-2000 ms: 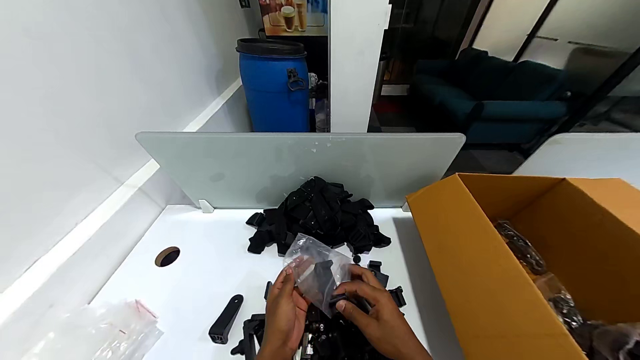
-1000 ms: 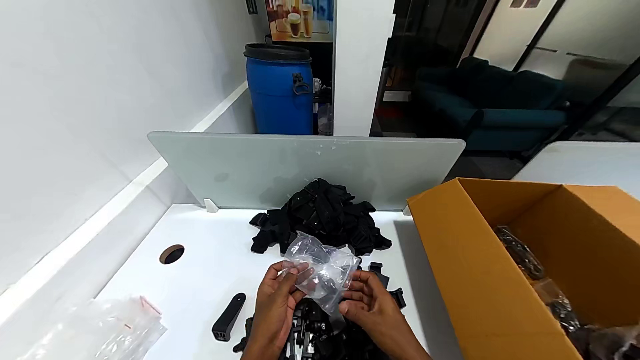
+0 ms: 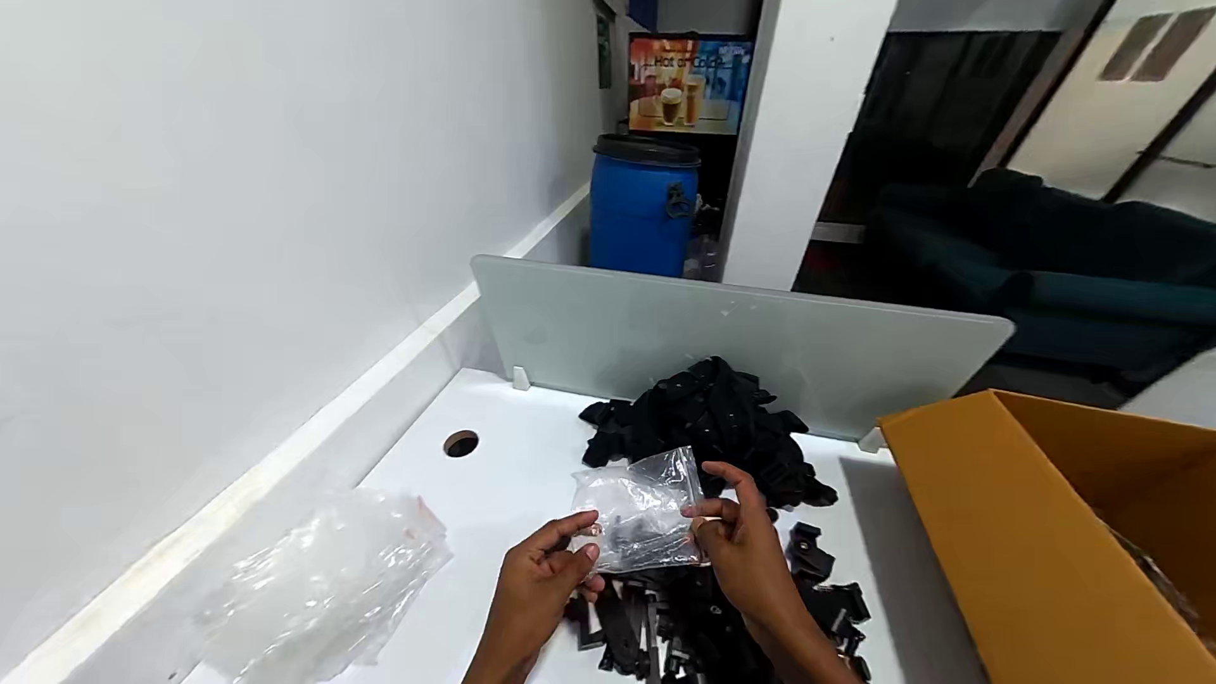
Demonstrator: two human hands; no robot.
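Observation:
A clear plastic zip bag (image 3: 641, 513) is stretched between my two hands over the white table. My left hand (image 3: 546, 575) pinches its left side, and my right hand (image 3: 746, 546) grips the right edge near the zip. Whether anything small lies inside the bag cannot be told. Just behind it rises a heap of black straps (image 3: 712, 413). Under and in front of my hands are many black plastic mount parts (image 3: 679, 617), partly hidden by my hands and the bag; some show right of my right wrist.
Clear plastic bags (image 3: 323, 589) lie at the table's left. An open cardboard box (image 3: 997, 541) stands at the right. A frosted divider panel (image 3: 741, 323) lines the back edge, near a round cable hole (image 3: 461, 444). Beyond stands a blue drum (image 3: 641, 214).
The bag, earlier crumpled between my hands, is now spread flatter. A dark piece seen at the bag and my right fingers two seconds ago no longer shows there. The view has swung left.

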